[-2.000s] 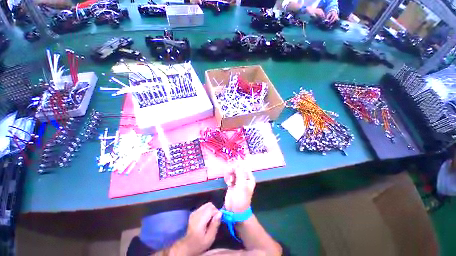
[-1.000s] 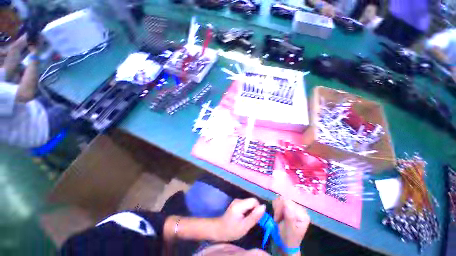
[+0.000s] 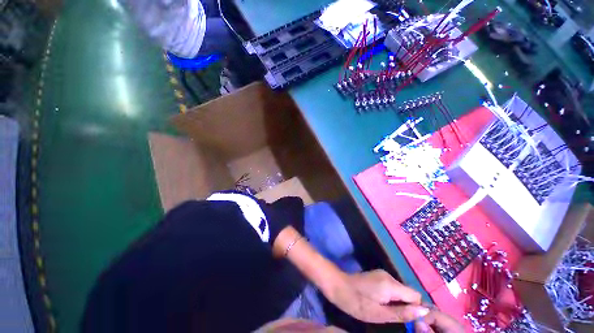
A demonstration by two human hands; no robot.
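My left hand [image 3: 374, 298], with a thin bracelet on its wrist, is at the lower middle, its fingers closed at a small piece of blue wrist strap [image 3: 410, 326]. My right hand [image 3: 441, 321] is cut off by the bottom edge, its fingertips against the left fingertips; what it holds is hidden. The rest of the strap is out of view. Beyond the hands, small circuit boards [image 3: 443, 239] lie in rows on the red mat [image 3: 384, 195], with loose white leads [image 3: 411, 162] further back and red lead wires [image 3: 488, 286] at the lower right.
A white box [image 3: 508, 195] holds upright leaded parts. An open cardboard box [image 3: 547, 260] of wires is at right. Red-wired parts [image 3: 374, 84] and a black slotted rack [image 3: 293, 55] lie at the bench's far end. A large open carton [image 3: 215, 123] is below left. Another person sits at top left.
The view has swung left and down, so the bench moves right and the carton and green floor show. Both hands stay close together, now at the bottom edge, with less strap showing.
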